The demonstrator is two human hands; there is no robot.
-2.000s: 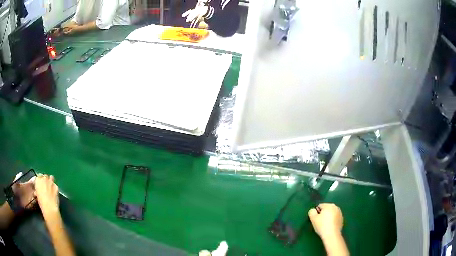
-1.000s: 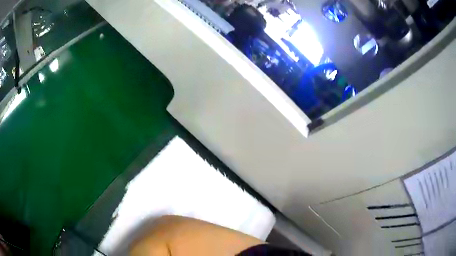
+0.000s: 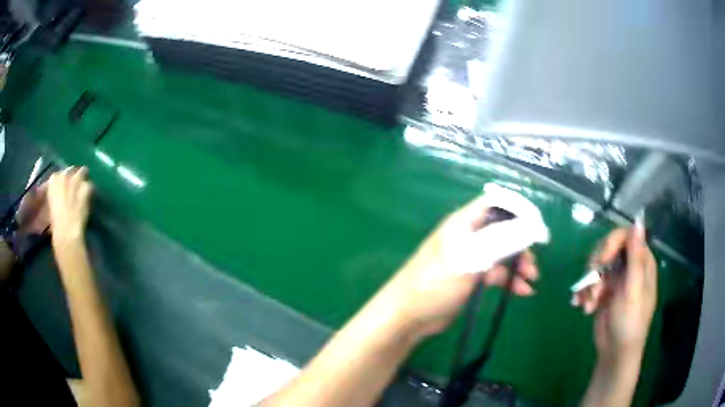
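My left hand (image 3: 445, 262), with loose white coverings on its thumb and fingers, is raised over the green bench right of centre. It is closed on one end of a thin black phone frame (image 3: 471, 374) that hangs down below it, blurred. My right hand (image 3: 624, 294) is to its right, fingers bent around a slim tool (image 3: 591, 280) with a pale tip; most of the tool is hidden by the fingers. The two hands are apart.
Stacked black trays (image 3: 278, 83) topped with white sheets (image 3: 302, 28) stand beyond the green belt (image 3: 238, 175). Another phone frame (image 3: 97, 114) lies at the far left. Another person's hands (image 3: 67, 199) are at the left edge. A grey machine (image 3: 604, 71) is at upper right; a white mat (image 3: 253, 381) is below.
The view has swung from the machine and mat back to the belt. My left hand with the frame and my right hand with the tool now show clearly.
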